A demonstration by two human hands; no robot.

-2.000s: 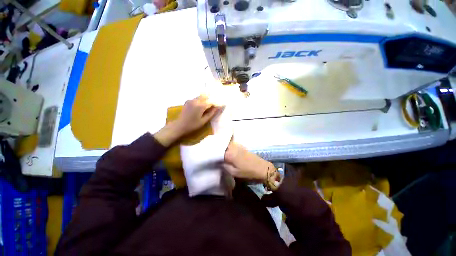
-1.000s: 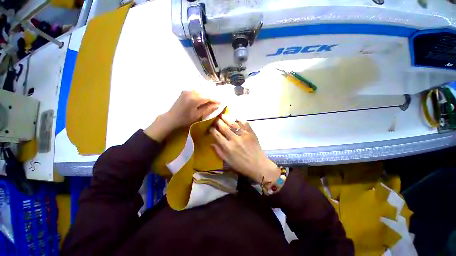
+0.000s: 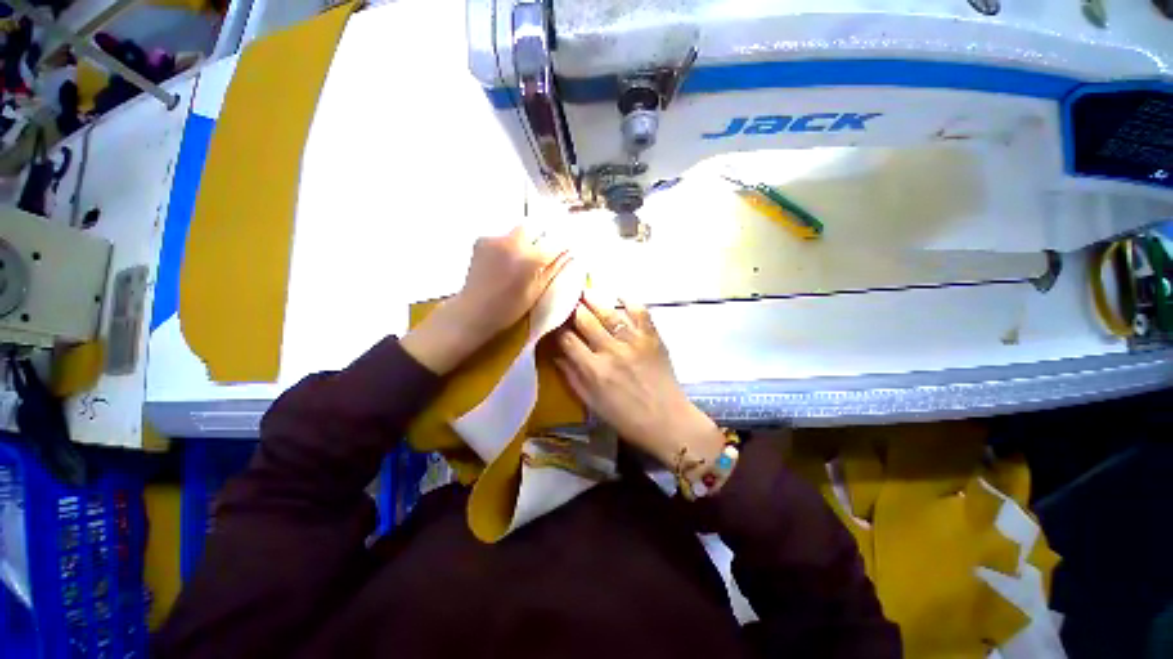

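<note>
Mustard-yellow, white-backed fabric panels (image 3: 504, 409) run from the needle area down to my lap, folded and twisted so both faces show. My left hand (image 3: 508, 277) holds their upper end just below the presser foot (image 3: 579, 206), fingertips partly lost in the lamp glare. My right hand (image 3: 624, 367) grips the right edge of the fabric, a little lower, its fingers close to the left hand. The needle itself is washed out by the bright light. The white JACK sewing machine (image 3: 798, 122) stands above the hands.
A long yellow panel (image 3: 245, 206) lies on the table's left. Green and orange snips (image 3: 782, 213) lie on the bed; yellow-green loops (image 3: 1117, 290) are at far right. Cut pieces (image 3: 933, 541) heap at lower right, blue crates (image 3: 77, 554) lower left. Another machine (image 3: 52, 277) stands left.
Two seconds ago mostly the white side faced up; since then the fabric has been turned and folded, showing yellow. My right hand has moved up beside the left. The view has shifted slightly.
</note>
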